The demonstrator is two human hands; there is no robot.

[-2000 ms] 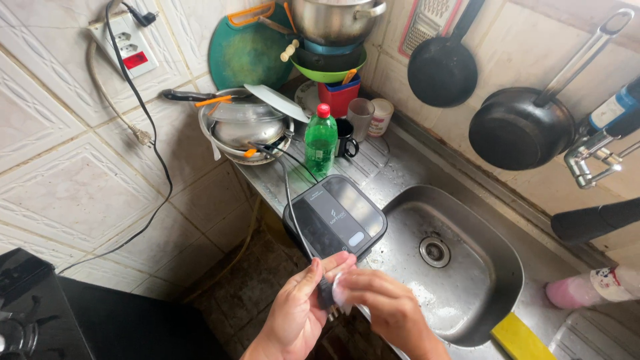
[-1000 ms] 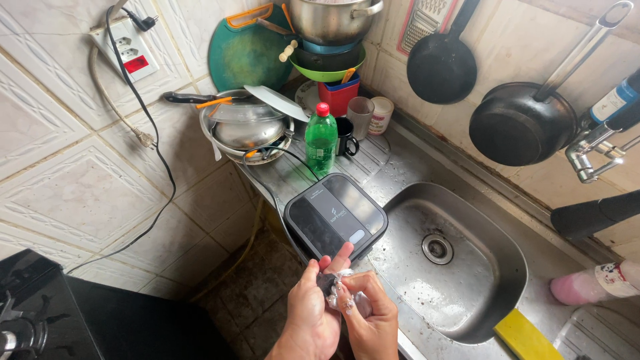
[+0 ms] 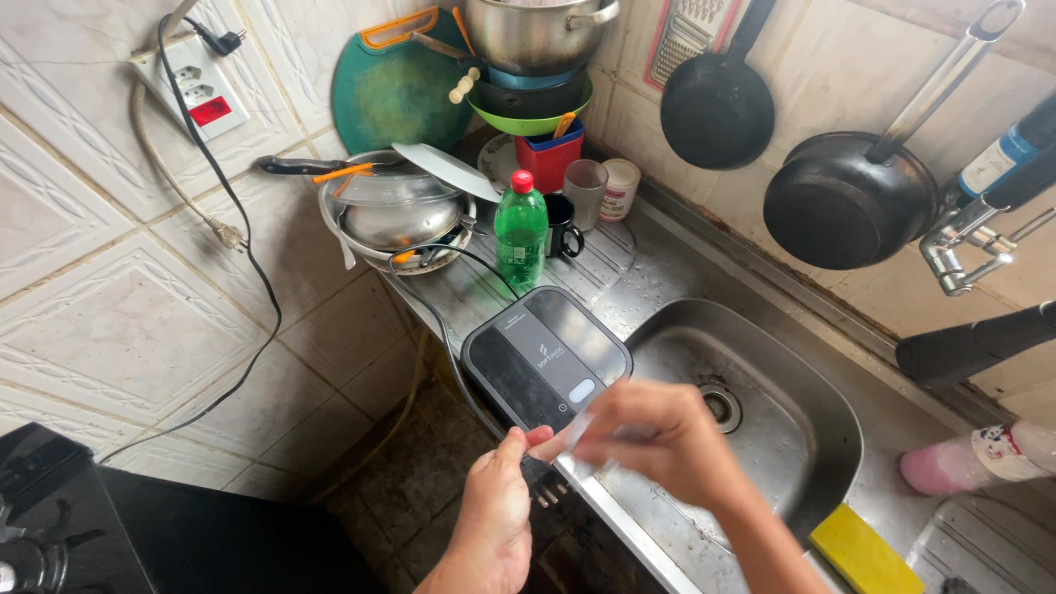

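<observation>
My left hand (image 3: 495, 503) grips a black power plug (image 3: 544, 483), its metal prongs pointing down, in front of the counter edge. Just to its right, my right hand (image 3: 656, 437) is blurred and pinches a thin whitish, translucent piece (image 3: 582, 445), perhaps plastic or tissue. Behind both hands a black appliance (image 3: 544, 355) with rounded corners and a glossy top lies on the steel counter beside the sink. A black cord (image 3: 445, 322) loops from behind it, down along its left side toward the left hand.
A steel sink basin (image 3: 808, 412) is at right, with a yellow sponge (image 3: 866, 549) on its near rim. A green bottle (image 3: 521, 231), a black mug (image 3: 563, 223) and a dish-filled colander (image 3: 330, 219) stand behind. Pans (image 3: 850, 202) hang above. A wall outlet (image 3: 194, 91) is at left.
My right hand has risen and moved slightly away from the plug with the whitish piece; a second ago it was against the left hand's fingers. The plug's prongs now show below the left hand.
</observation>
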